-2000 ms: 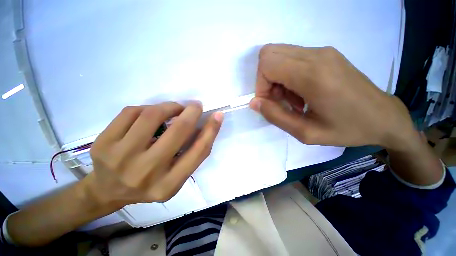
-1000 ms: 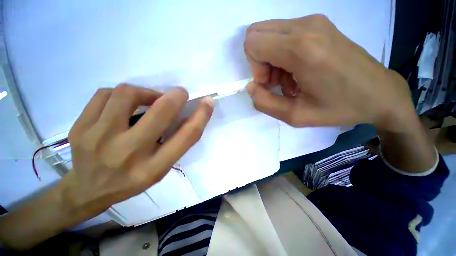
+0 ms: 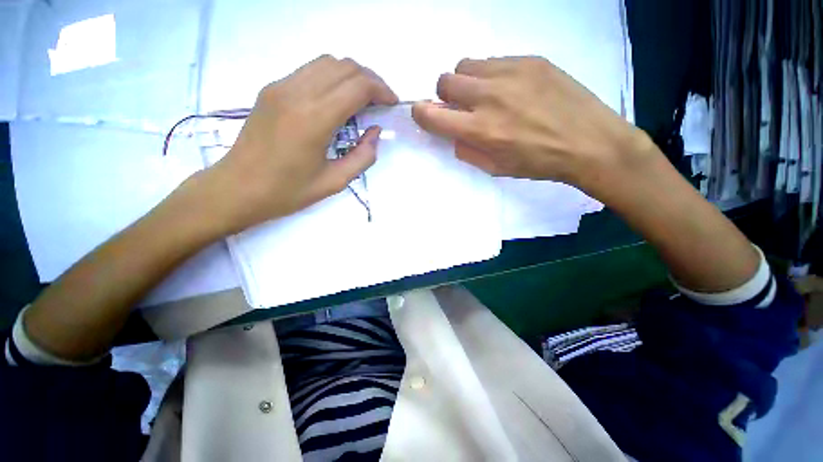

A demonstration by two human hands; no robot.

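A white card panel [image 3: 397, 244] lies on a large white sheet [image 3: 271, 45]. A small dark electronic module [image 3: 346, 135] sits on the panel, partly hidden by my left hand [image 3: 383, 117]. A thin dark wire [image 3: 185, 119] curls out to its left and a short wire [image 3: 363, 200] hangs below it. My left hand rests on the panel, its thumb and fingers apart around the module. My right hand [image 3: 429, 104] is at the panel's upper edge with its fingertips close together. A thin line runs between both hands; whether it is a strip or the edge is unclear.
The dark-green table edge [image 3: 577, 275] runs below the sheets. Upright paper stacks [image 3: 753, 99] stand at the right. A striped-looking paper stack [image 3: 591, 341] lies below the table edge. A tan board corner [image 3: 194, 311] shows at lower left, with a crumpled whitish mass [image 3: 162, 370] beneath.
The view has shifted, so the work appears higher. My left fingers have moved closer to my right fingertips, with the thumb now below the edge, uncovering more of the module.
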